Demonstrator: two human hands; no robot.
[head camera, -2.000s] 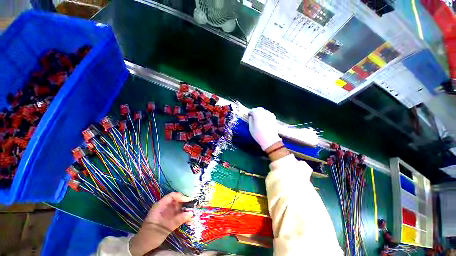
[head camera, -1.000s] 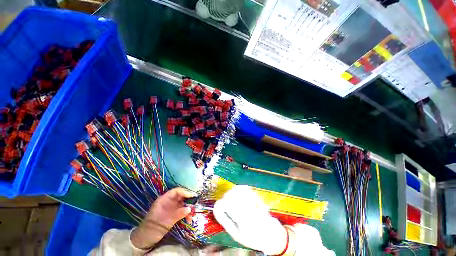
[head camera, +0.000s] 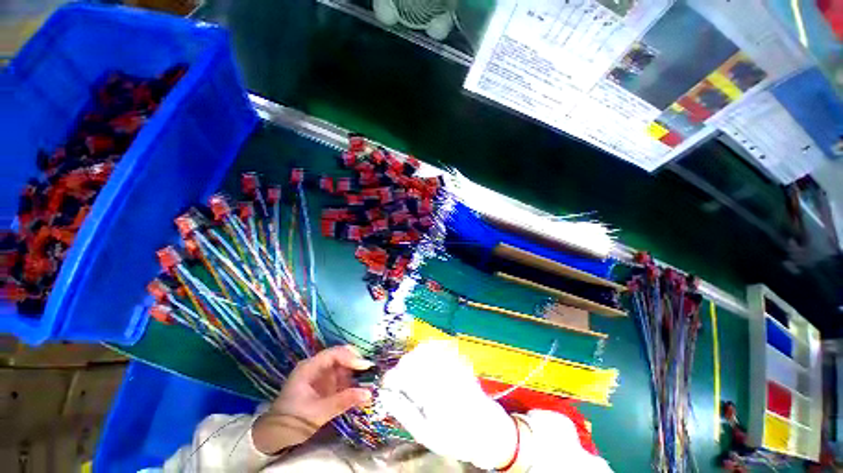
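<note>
My left hand (head camera: 314, 399), bare, is at the lower middle, its thumb and fingers closed on a small dark connector housing (head camera: 369, 376), partly hidden. My right hand (head camera: 448, 397), in a white glove, meets it from the right; a white wire (head camera: 531, 371) trails from the glove over the yellow wires (head camera: 555, 369). The fingertips are blurred against the crimped wire ends. The red wires (head camera: 527, 397) are partly under my right hand. Loose red-and-black housings (head camera: 384, 203) lie in a pile beyond. Wired connectors (head camera: 220, 209) fan out at left.
A blue bin (head camera: 176, 166) of housings stands at left. Blue wires (head camera: 545, 252), white wires (head camera: 527, 215) and cardboard dividers (head camera: 555, 266) lie beyond the yellow. More harnesses (head camera: 661, 314) and a parts tray (head camera: 756, 369) are at right. Instruction sheets (head camera: 573, 102) hang above; a small fan (head camera: 416, 11) is at top.
My right hand has come from the white and blue wires back to my left hand. A white wire now trails from it. The camera view has shifted slightly.
</note>
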